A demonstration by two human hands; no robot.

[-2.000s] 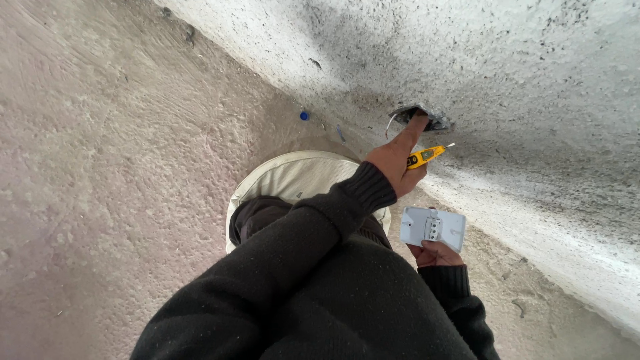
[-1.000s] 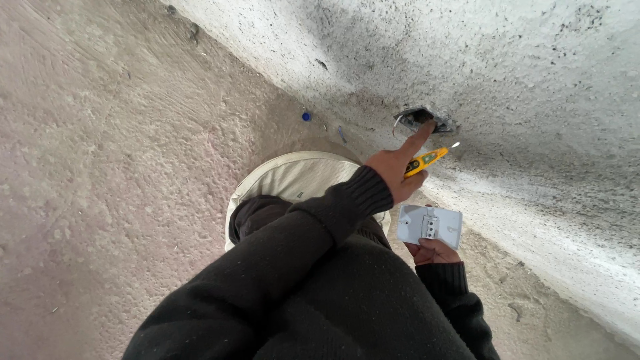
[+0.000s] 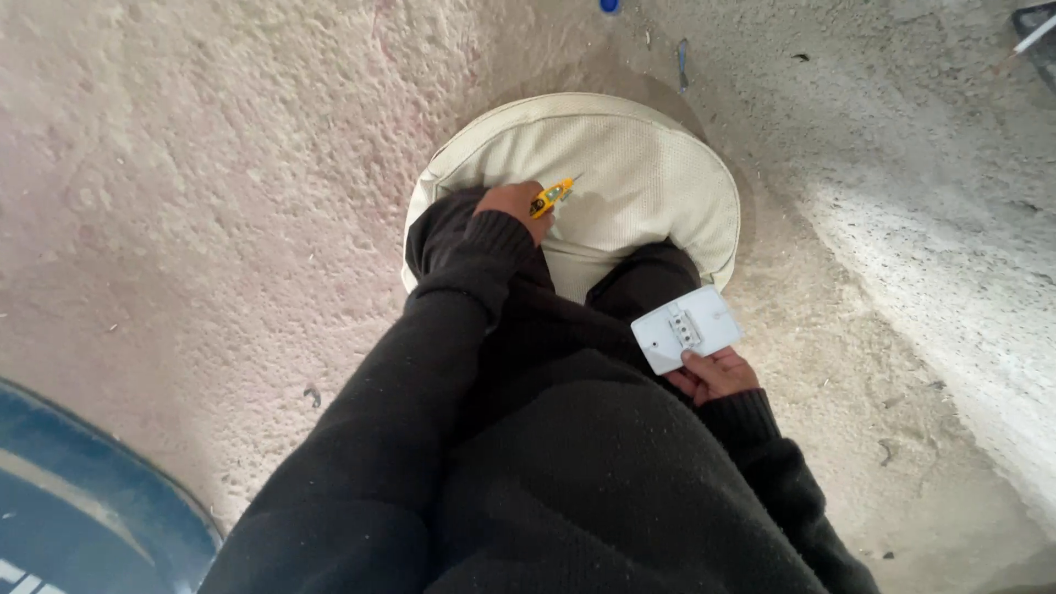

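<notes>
A yellow pen-type voltage tester (image 3: 551, 198) with a thin metal tip is gripped in my left hand (image 3: 513, 206), over the front of a cream fabric-covered round seat or cushion (image 3: 610, 157). My right hand (image 3: 714, 375), lower and to the right, holds a white rectangular electrical plate (image 3: 689, 330) by its lower edge. Its back faces up and shows a small terminal block with several screws. My thumb lies on the plate's near edge, and the fingers are partly hidden under it.
Rough concrete floor (image 3: 247, 181) surrounds the seat. A pale rough wall (image 3: 949, 272) rises at the right. A blue cap (image 3: 610, 6) and a thin bluish scrap (image 3: 682, 64) lie beyond the seat. A curved blue object (image 3: 91, 495) is at bottom left, a dark object (image 3: 1041, 49) at top right.
My left hand has moved away from the hole in the wall, back over the seat, still with the tester. My right hand still holds the plate. The view has shifted strongly; the hole is out of sight.
</notes>
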